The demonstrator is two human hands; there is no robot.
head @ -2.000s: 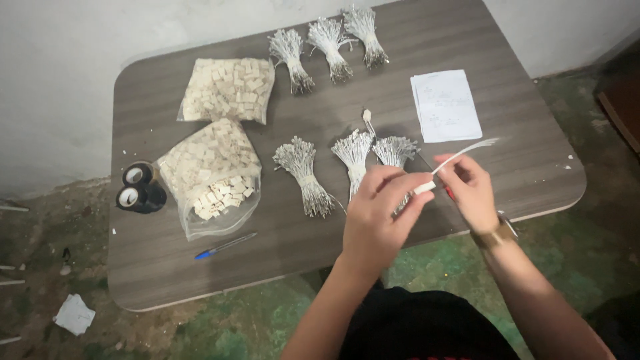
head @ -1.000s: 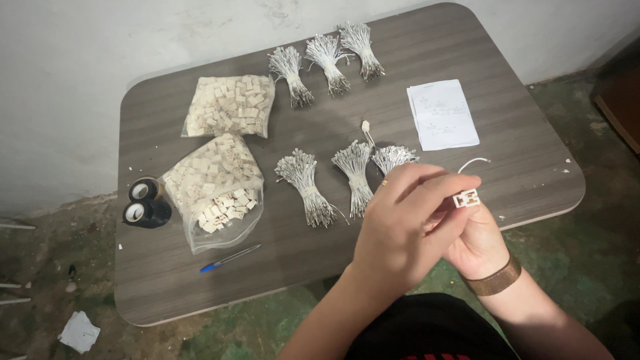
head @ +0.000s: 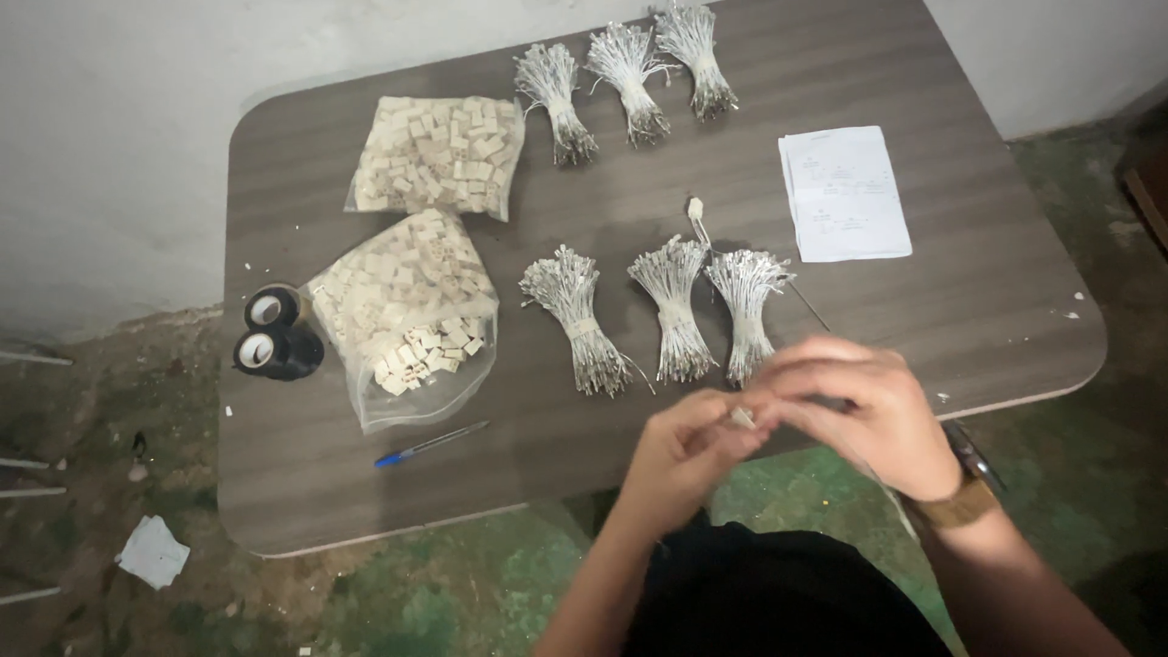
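My left hand [head: 698, 452] pinches a small white plastic connector [head: 742, 417] near the table's front edge. Against it, the fingertips of my right hand [head: 853, 411] meet those of the left; a thin light wire [head: 899, 506] trails below the right palm. Just beyond the hands lie tied bundles of white wires: one [head: 748, 315] nearest the right hand, another [head: 672, 315] beside it and a third [head: 582, 324] further left. A single connector with wires [head: 696, 212] rests behind them. What the right fingertips grip is partly hidden and blurred.
Two clear bags of white connectors, one open [head: 411, 319] and one behind it [head: 438, 155], lie left. Black tape rolls [head: 278, 338], a blue pen [head: 429, 445] and printed sheets [head: 847, 193] are on the table [head: 547, 456]. More wire bundles [head: 631, 87] lie at the back.
Both hands have come lower, toward the body and the table's front edge. One second ago the connector's open end faced the camera beside the right hand; now it sits between the fingertips of both hands.
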